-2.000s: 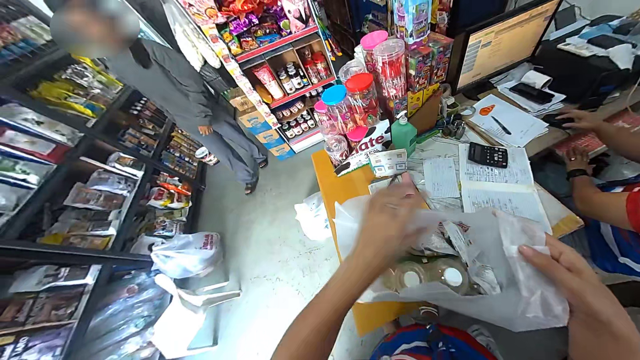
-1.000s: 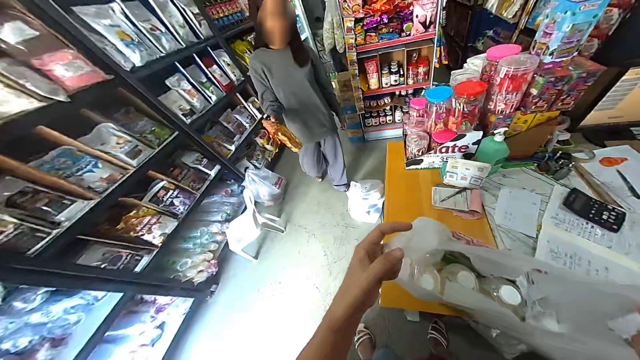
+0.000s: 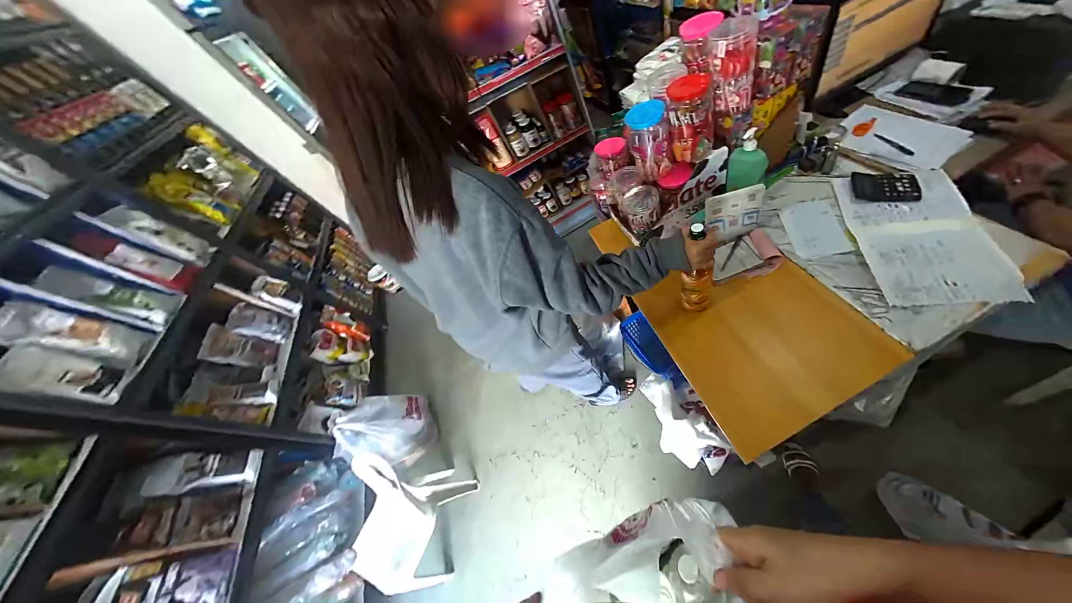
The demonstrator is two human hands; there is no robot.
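Note:
My right hand (image 3: 779, 563) reaches in from the lower right edge, its fingers closed on the rim of a white plastic bag (image 3: 653, 544). Inside the bag's opening a container with a pale round cap (image 3: 687, 568) shows; the bag's lower part is cut off by the frame. My left hand is not clearly in view. Beyond the bag, a person in a grey sweatshirt (image 3: 536, 251) stands at the table, one hand around the neck of a bottle of amber liquid (image 3: 696, 289), which stands on the yellow-brown tabletop (image 3: 779, 360).
Candy jars (image 3: 688, 109), a green pump bottle (image 3: 747, 163), a calculator (image 3: 885, 187) and an open notebook (image 3: 938, 251) are on the table. At left are stocked shelves (image 3: 218, 435), a tied plastic bag (image 3: 389, 427) and a white plastic chair (image 3: 402, 528). Another person's arm is at far right.
The bag has gone from over the table to low beside it. The person in grey has come up to the table, and the amber bottle now stands there. The view has swung.

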